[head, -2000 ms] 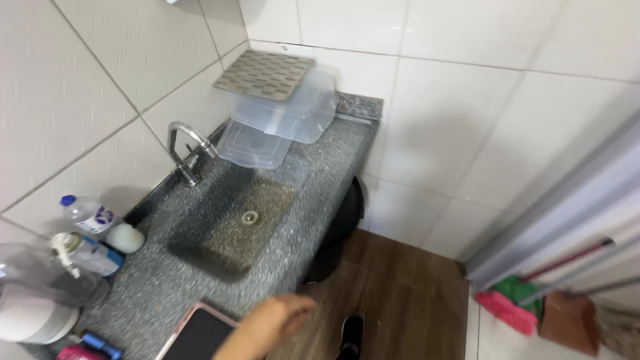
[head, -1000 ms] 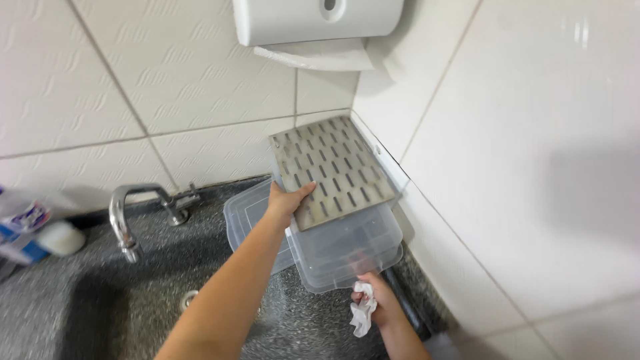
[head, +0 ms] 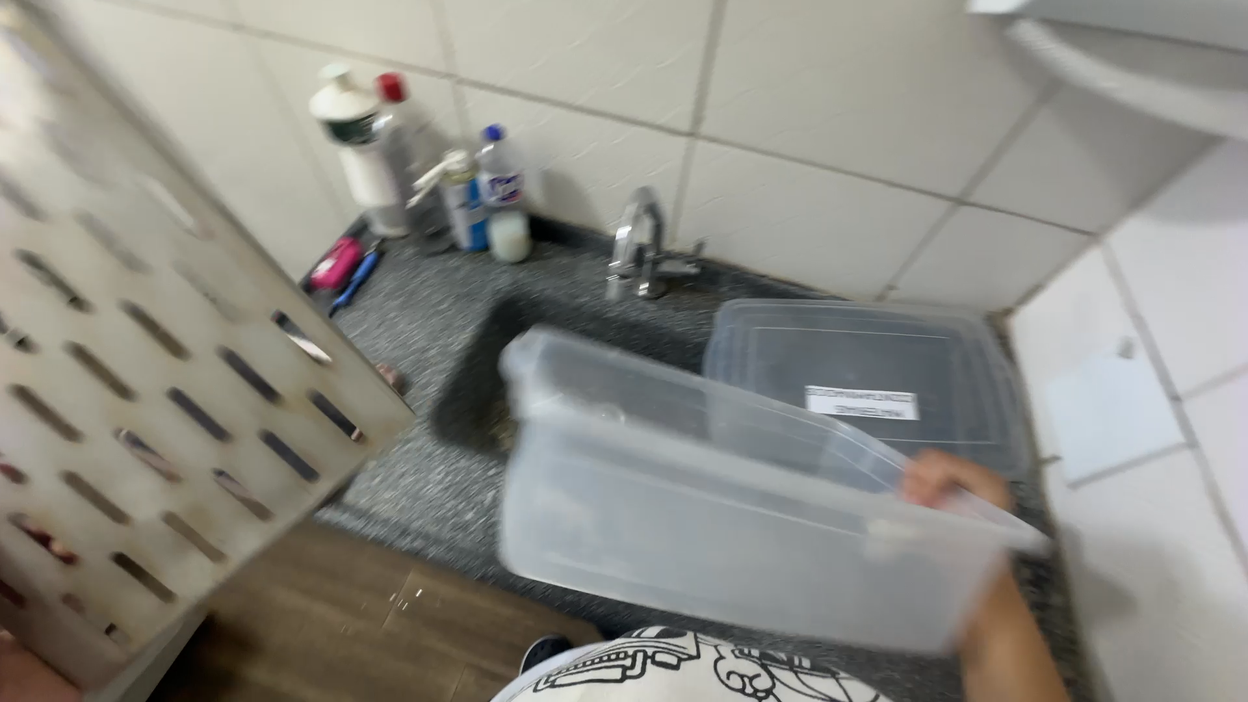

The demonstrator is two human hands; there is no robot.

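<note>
My right hand (head: 960, 487) grips the rim of a clear plastic bin (head: 721, 536), tilted on its side above the sink and the counter's front edge. Whether the crumpled white paper is still in that hand is unclear. At the left, close to the camera, a slotted light-coloured panel (head: 146, 370) is raised on a slant. Behind it my left hand is mostly hidden; a bit of skin shows at the bottom left corner and through the slots. A clear plastic lid or box with a paper label (head: 868, 341) lies on the counter right of the faucet.
A stone sink (head: 473, 400) with a chrome faucet (head: 639, 244) is set in the grey counter. Several bottles, among them a white one (head: 361, 166), a pink item (head: 336, 263) and a blue-handled tool (head: 359, 278) are at the back left. A white dispenser (head: 1150, 58) hangs at upper right.
The slotted panel has come off the clear bin and been carried to the left. My right hand has lifted the bin from the stack and tilted it. The view has swung widely.
</note>
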